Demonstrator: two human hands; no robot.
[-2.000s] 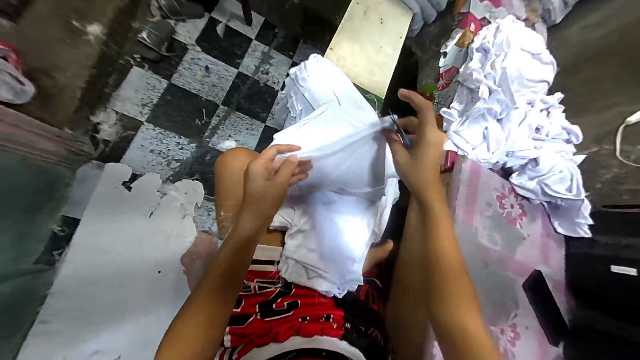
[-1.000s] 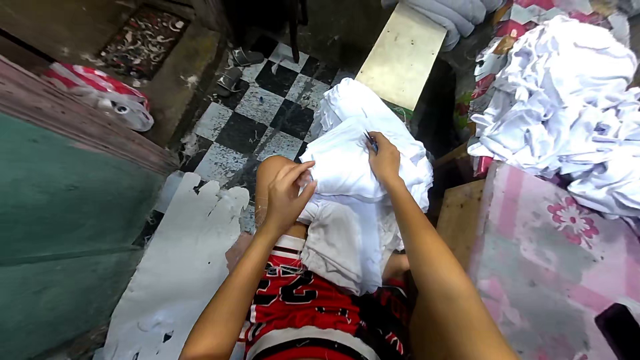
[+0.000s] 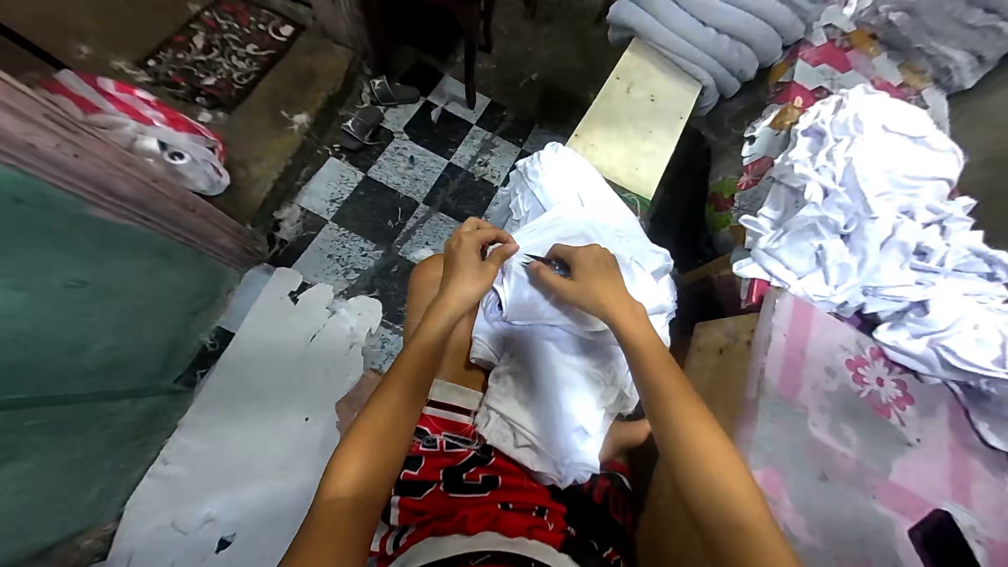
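Observation:
White fabric garments lie bunched over my lap and legs. My left hand pinches the upper left edge of the cloth between thumb and fingers. Close to its right, my right hand is closed around a small dark pointed tool, which looks like thread snips. The tool's tip points left, toward the pinched edge, just above the cloth. Whether the blades are apart cannot be told. Most of the tool is hidden by my fingers.
A large heap of white cloth lies at the right, by a pink flowered table cover with a dark phone-like object. A pale board stands ahead, near rolled grey fabric. Torn white sheeting is at the left.
The cloth was stretched between both hands two seconds ago; now it rests on my lap. My right hand has come closer to my left since one second ago. The view has shifted.

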